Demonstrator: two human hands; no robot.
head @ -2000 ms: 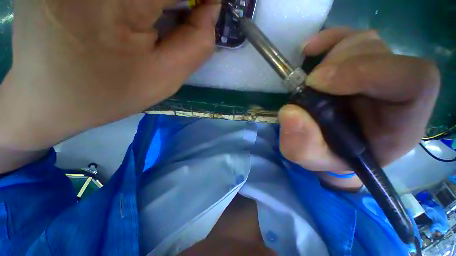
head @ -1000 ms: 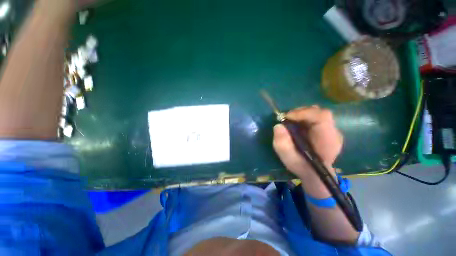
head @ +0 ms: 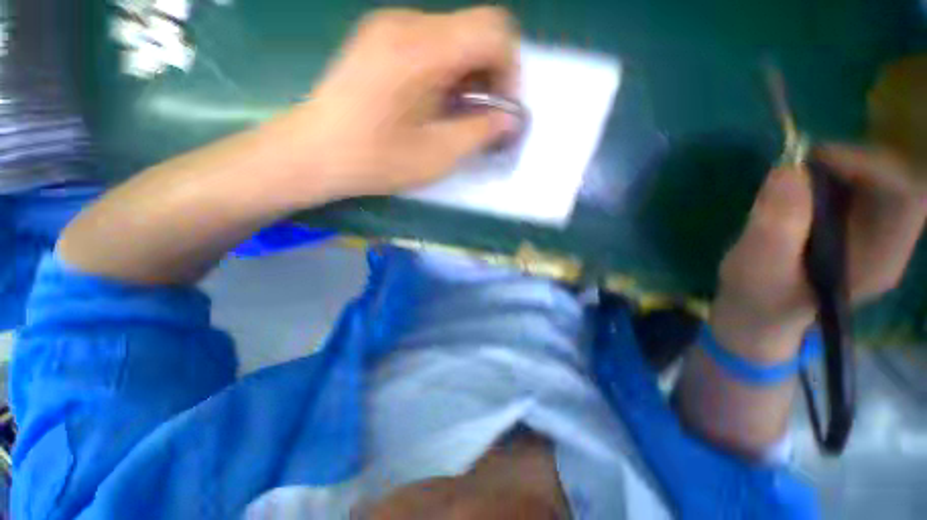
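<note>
My left hand [head: 427, 102] is over the left part of the white foam pad [head: 574, 132]. Its fingers are closed on a small thing with a shiny rim [head: 490, 102], which looks like a watch housing; most of it is hidden in the hand and blurred. My right hand [head: 823, 234] holds the black-handled soldering iron [head: 831, 305] at the right, away from the pad. The iron's tip points up, away from me, and touches nothing that I can see.
A pile of small white-silver pieces [head: 152, 39] lies at the upper left of the green mat [head: 285, 51]. A silvery stack or tray [head: 41, 137] is at the far left edge. A blurred amber roll [head: 903, 102] is at the right edge. A blue bin [head: 280, 239] shows below the bench edge.
My left hand has come back from the upper left to the foam pad, now with a small shiny-rimmed thing in it. The view has shifted and turned; the iron is still in my right hand.
</note>
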